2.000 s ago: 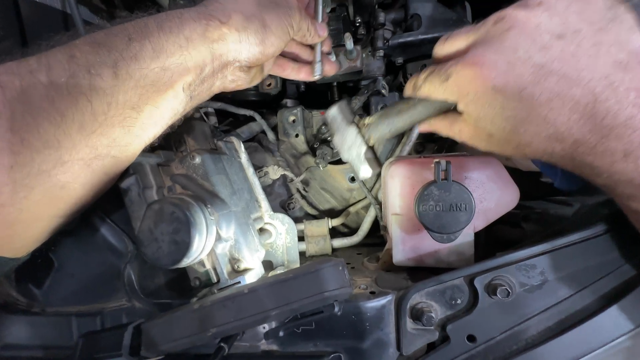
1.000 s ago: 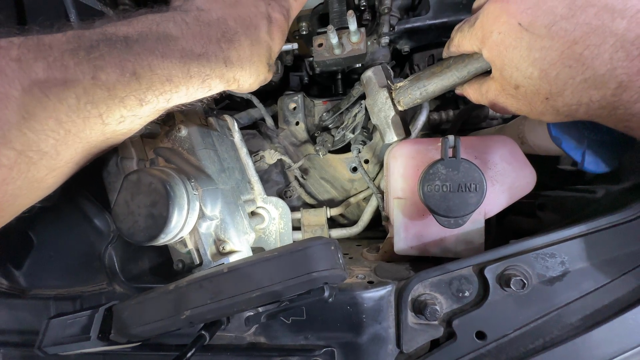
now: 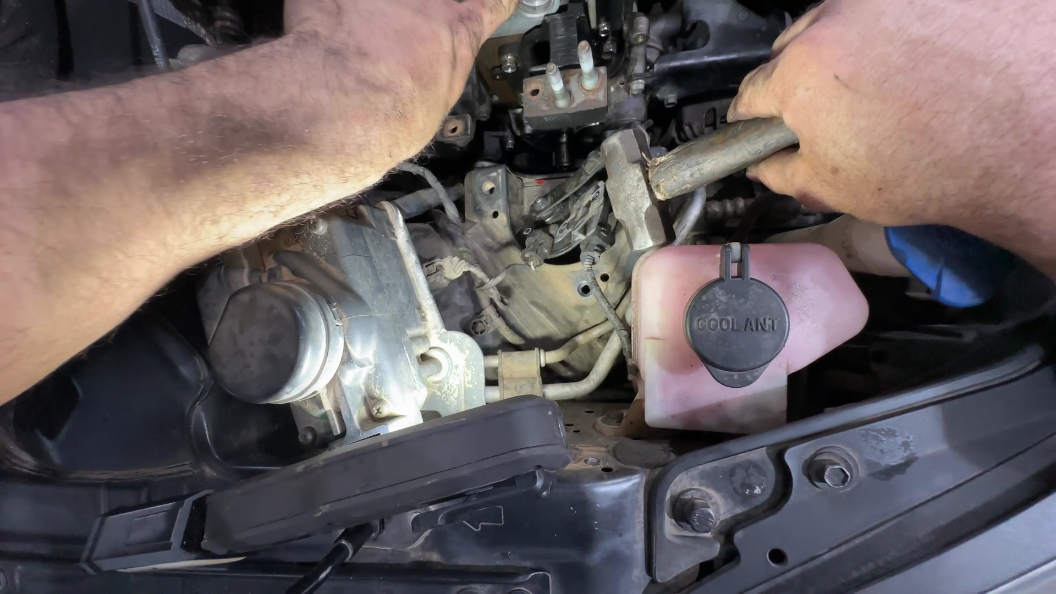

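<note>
My right hand is closed around the wooden handle of a hammer, whose steel head hangs above the engine bay, just left of the coolant reservoir. At the top, my left hand reaches past the frame edge; its fingers are mostly cut off, so what it holds cannot be told. Right of that hand stands a rusty metal mount block with two upright studs. Below the hammer head lies a dirty metal bracket with wiring over it.
A pink coolant reservoir with a black cap sits at the right, a blue object behind it. At left is a metal housing with a round canister. A black elongated case lies across the front panel, with bolts to its right.
The left hand has moved up out of view at the fingers; two seconds ago a metal rod or tool showed by it. The hammer, blurred earlier, now appears sharp, its head beside the reservoir.
</note>
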